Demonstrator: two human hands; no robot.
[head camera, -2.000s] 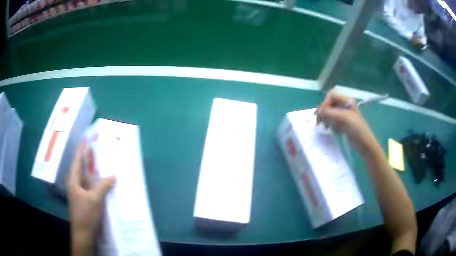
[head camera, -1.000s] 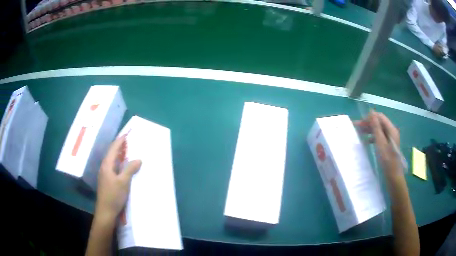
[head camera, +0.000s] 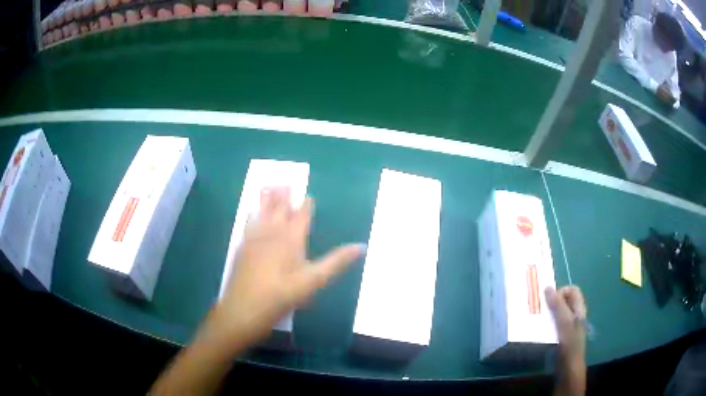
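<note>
Long white product boxes lie spaced across the green bench. My left hand (head camera: 275, 259), blurred with fingers spread, is over the middle-left box (head camera: 259, 178); contact cannot be told. A plain white box (head camera: 401, 259) lies to its right. My right hand (head camera: 569, 311) is curled at the right edge of the rightmost near box (head camera: 517, 271), whose orange-red mark and stripes face up. A faint pale bit of the pen (head camera: 588, 328) shows beside this hand; the rest is hidden. A striped box (head camera: 145, 205) lies left of my left hand.
More white boxes (head camera: 35, 213) stand at the far left. A yellow pad (head camera: 631, 263) and black parts (head camera: 673, 267) lie right. Beyond the white rail (head camera: 310, 125) are the green belt (head camera: 232, 73), a metal post (head camera: 571, 85), a single box (head camera: 627, 145) and a person (head camera: 652, 54).
The box my left hand held is now farther forward on the bench, and that hand has opened over it. The right box has turned mark-up; my right hand has moved down its right side.
</note>
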